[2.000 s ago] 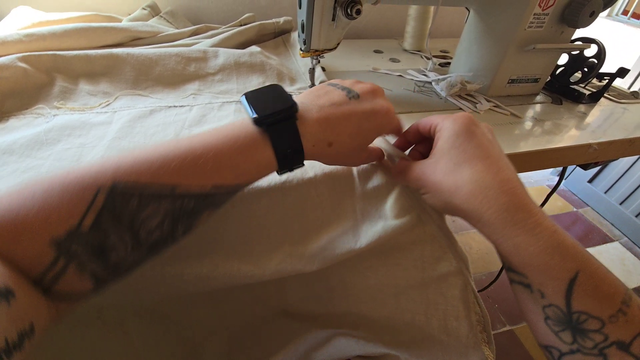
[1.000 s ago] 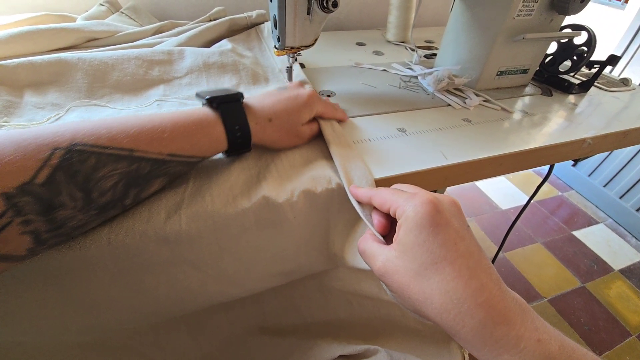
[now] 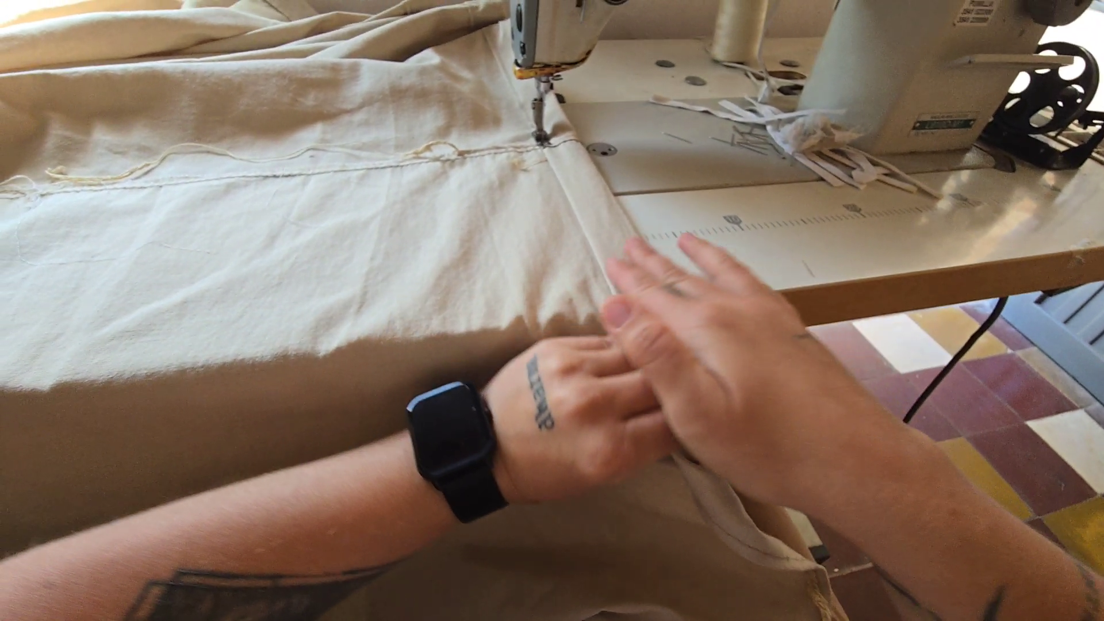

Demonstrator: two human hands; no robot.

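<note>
A large piece of beige fabric [image 3: 285,250] spreads over the left of the table and hangs over its front edge. Its folded right edge runs up to the presser foot [image 3: 541,129] of a sewing machine [image 3: 897,78]. My left hand [image 3: 578,414], with a black watch at the wrist, has its fingers curled at the hanging fabric edge; the fingertips are hidden under my right hand. My right hand [image 3: 716,362] lies across them with its fingers extended over the folded edge by the table's front.
Cut fabric strips [image 3: 819,142] and several pins [image 3: 742,136] lie on the machine bed. A thread cone [image 3: 739,26] stands behind, and a black bobbin winder [image 3: 1048,103] is at the right. The table's front edge [image 3: 949,280] overhangs a tiled floor; a black cable hangs there.
My left hand has moved down the fabric edge from near the presser foot. My right hand has released its pinch and now lies flatter on the fold. The presser foot has come into fuller view.
</note>
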